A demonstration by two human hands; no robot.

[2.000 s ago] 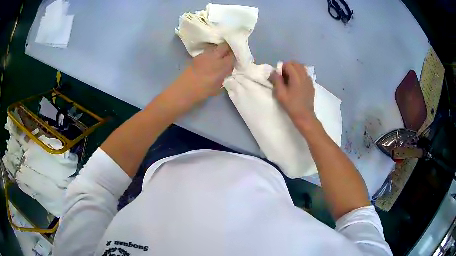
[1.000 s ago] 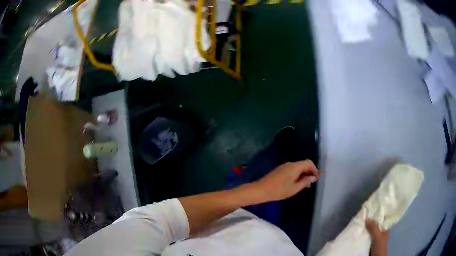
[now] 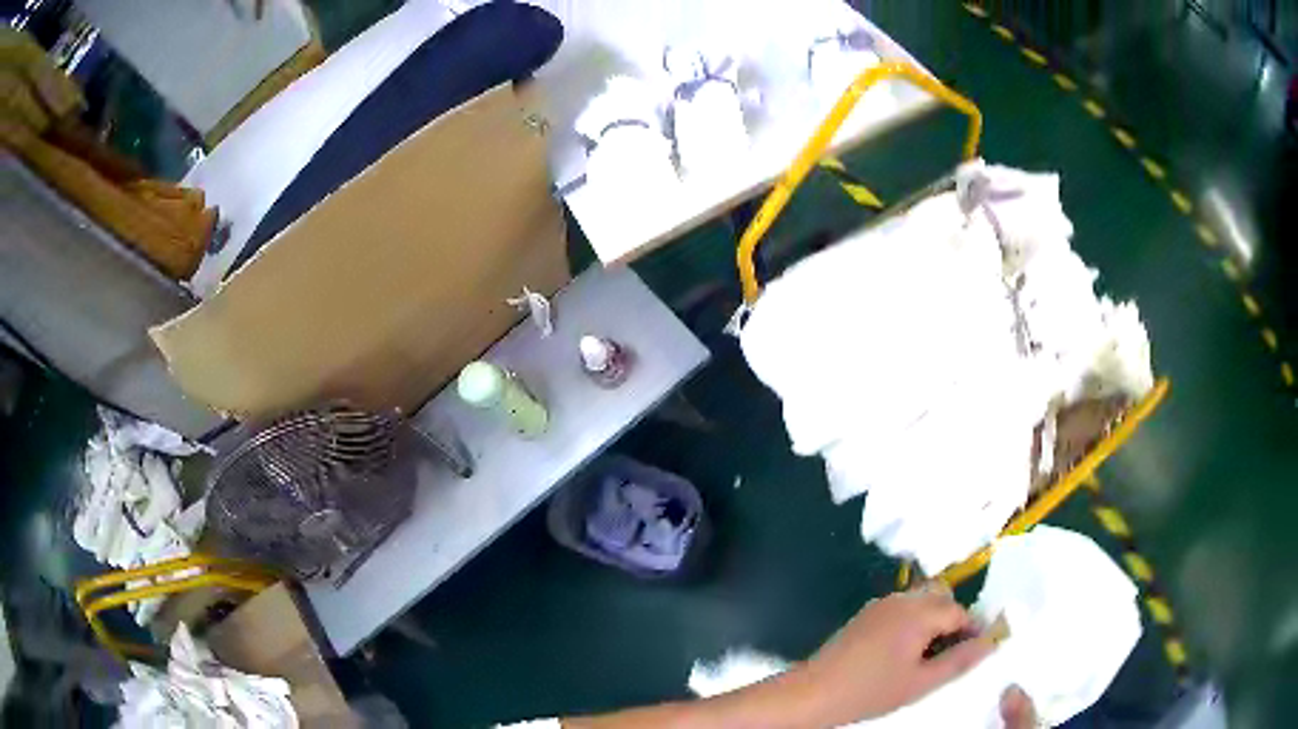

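A thick white cloth bundle (image 3: 1065, 605) is held at the lower right, in front of the trolley. My left hand (image 3: 904, 652) reaches in from the bottom and lies against the bundle's left side, its fingers curled. A small tan piece (image 3: 996, 628), perhaps a ticket, shows at its fingertips. Of my right hand (image 3: 1018, 706) only a fingertip or thumb shows on the bundle at the bottom edge; the rest is hidden or cut off.
A yellow-railed trolley (image 3: 780, 214) heaped with white bundles (image 3: 897, 356) stands right of centre. A low bench (image 3: 491, 491) holds a fan (image 3: 313, 484) and bottles (image 3: 510, 399). A bin (image 3: 626, 520) stands beside it. A brown board (image 3: 377, 257) and white table (image 3: 626, 228) are behind.
The view has swung left from the ironing table to the trolley and bench. The bundle has left the table and is held up. My left hand, empty before, has come to the bundle.
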